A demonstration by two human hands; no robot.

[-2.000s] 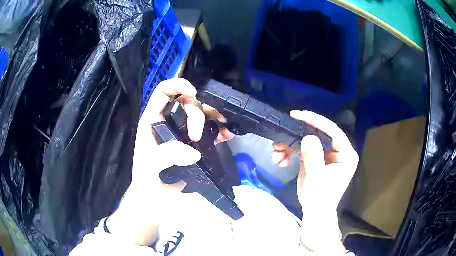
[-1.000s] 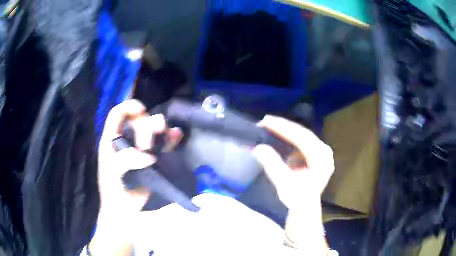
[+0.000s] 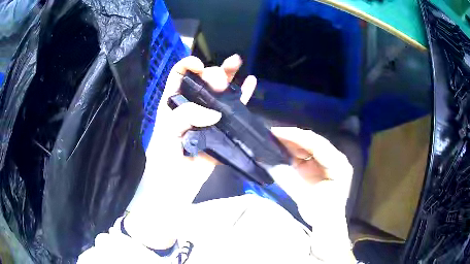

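Observation:
Several black moulded bar parts [image 3: 247, 128] lie together, slanting down to the right above my lap. My left hand [image 3: 190, 111] holds them at their upper left ends, thumb across the front, two fingers raised behind. A lower bar [image 3: 232, 150] with a round boss near its upper end sticks out under the thumb. My right hand [image 3: 322, 172] is at the lower right end of the upper bars, its fingers and thumb around that end. The exact number of parts is hidden by overlap and blur.
A black plastic bag [image 3: 85, 149] fills the left, beside a blue lattice crate [image 3: 164, 67]. A solid blue bin [image 3: 304, 93] with dark contents is at the back. A brown carton [image 3: 396, 180] and a dark tray's rim [image 3: 443, 139] are at right. A green bench [image 3: 399, 15] is upper right.
The bar between my hands has come in against the parts in my left hand. My right hand has moved lower, and two left fingers have lifted. The view shifted and has swung back.

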